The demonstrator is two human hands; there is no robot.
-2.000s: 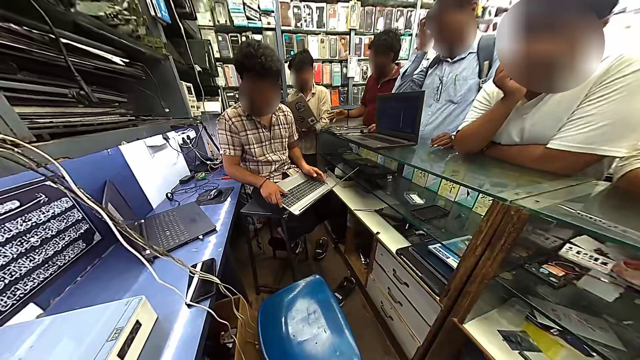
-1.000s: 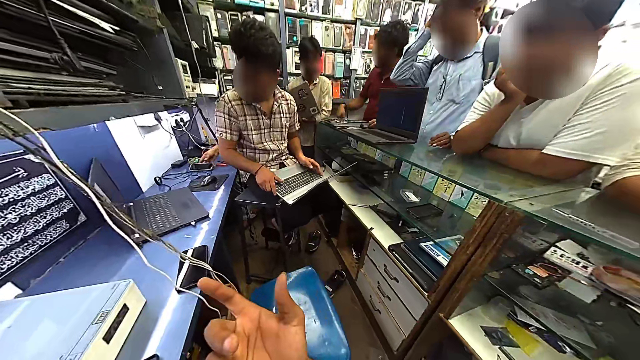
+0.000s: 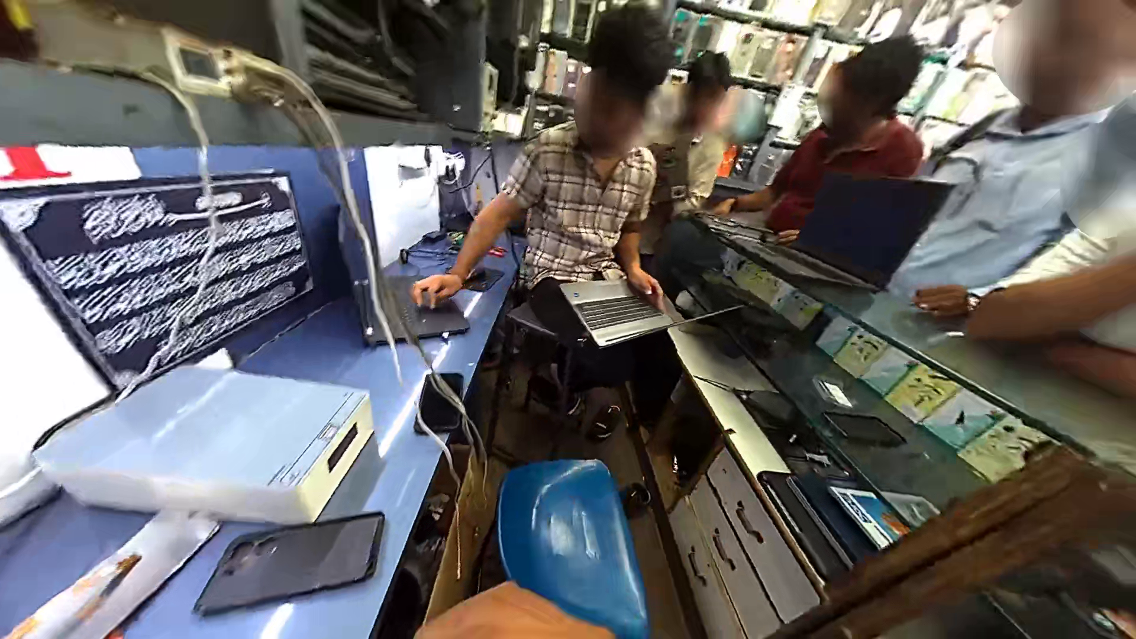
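Note:
One of my hands [image 3: 513, 614] shows only in part at the bottom edge, in front of the blue plastic chair [image 3: 568, 541]; its fingers are out of frame, and which hand it is cannot be told. My other hand is not visible. Left of it, a dark smartphone [image 3: 293, 561] lies on the blue desk beside a pale box-shaped device [image 3: 213, 435]. Another phone [image 3: 440, 401] lies farther back near the desk edge. Beyond the chair, a seated person in a checked shirt [image 3: 577, 213] holds a silver laptop [image 3: 617, 311] and has one hand on a black laptop [image 3: 417, 311] on the desk.
White cables [image 3: 355, 204] hang across the left side. A glass counter [image 3: 958, 346] with an open laptop [image 3: 874, 226] on it runs along the right, above drawers [image 3: 737, 532]. Several people stand behind it. A rough wooden post [image 3: 941, 541] crosses the lower right.
My hand, raised with fingers spread one second ago, is now low at the bottom edge. The seated person's hand has moved from the silver laptop to the black one. The view has swung left.

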